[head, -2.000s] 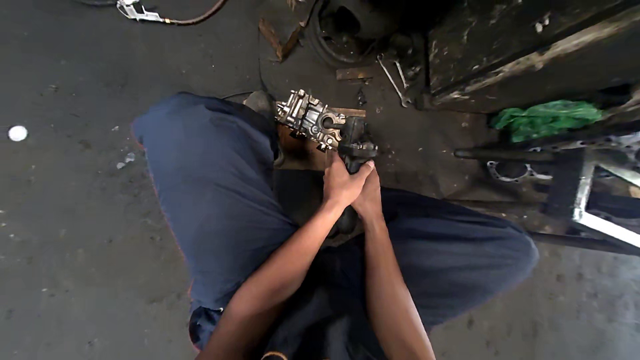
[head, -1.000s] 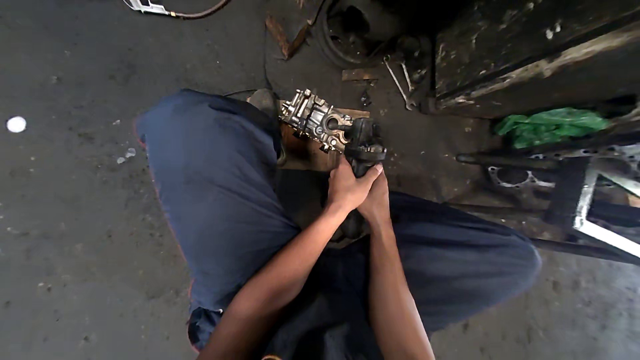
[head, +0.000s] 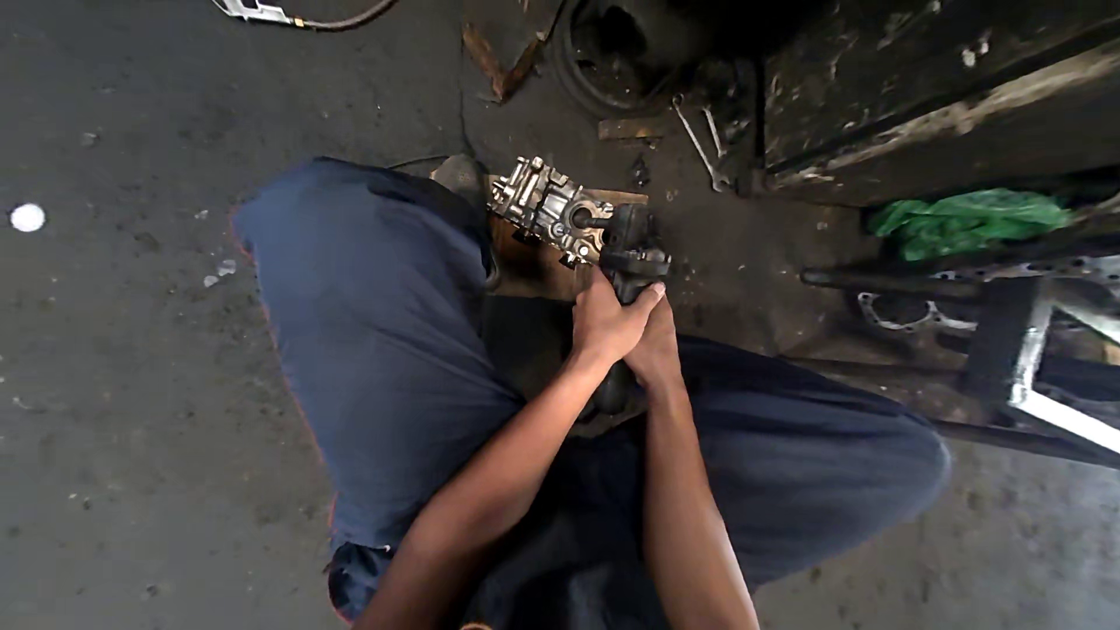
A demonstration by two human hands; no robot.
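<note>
Both of my hands are closed around a dark power tool, which looks like an angle grinder or a drill; its exact kind cannot be told. My left hand (head: 604, 324) wraps the tool near its head, and my right hand (head: 656, 341) grips it from the other side. The black tool (head: 634, 262) has its head against or very near the right end of a metal machine part (head: 551, 206), a casting with bores and ports. That part rests on a wooden block (head: 547, 276) between my feet. My fingers hide much of the tool's body.
Two wrenches (head: 698, 144) lie on the floor beyond the tool, near a round dark housing (head: 608, 61) and a small wood piece (head: 630, 129). At right are a green plastic bag (head: 971, 223), a metal gasket (head: 914, 313) and a white metal frame (head: 1032, 350). An air hose (head: 350, 19) lies top left.
</note>
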